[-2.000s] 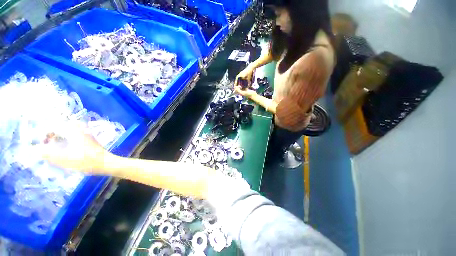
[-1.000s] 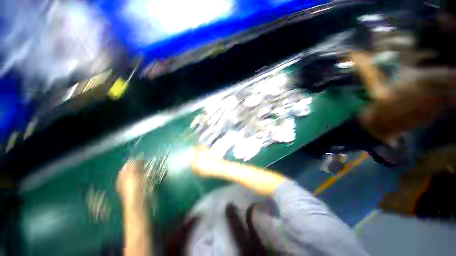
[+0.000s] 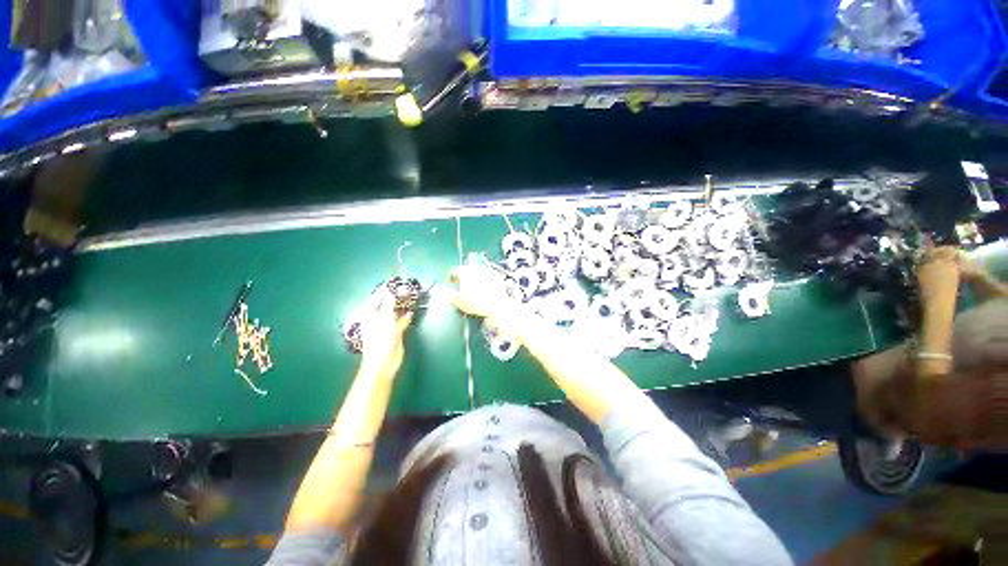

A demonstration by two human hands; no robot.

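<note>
My left hand [image 3: 384, 323] is over the green bench, its fingers on a dark and coppery wound stator [image 3: 406, 293] with a thin lead standing up from it. Another dark stator [image 3: 354, 335] lies beside that hand. My right hand [image 3: 478, 293] is just to the right, fingers bent, near a small whitish piece; whether it grips that piece is too blurred to tell. A large heap of whitish covered stator assemblies [image 3: 597, 263] lies right of my right hand.
Tan sticks [image 3: 253, 345] and a slim dark tool [image 3: 239, 301] lie at left on the green bench [image 3: 144, 376]. Blue bins [image 3: 663, 53] line the far side. A yellow-tipped fitting [image 3: 408, 108] hangs from the rail. A neighbouring person's hand [image 3: 940, 271] is at right, by black parts [image 3: 823, 224].
The view has swung from the bins and the neighbouring worker to the bench. My right hand was in the nearest blue bin; it is now over the bench close to my left hand.
</note>
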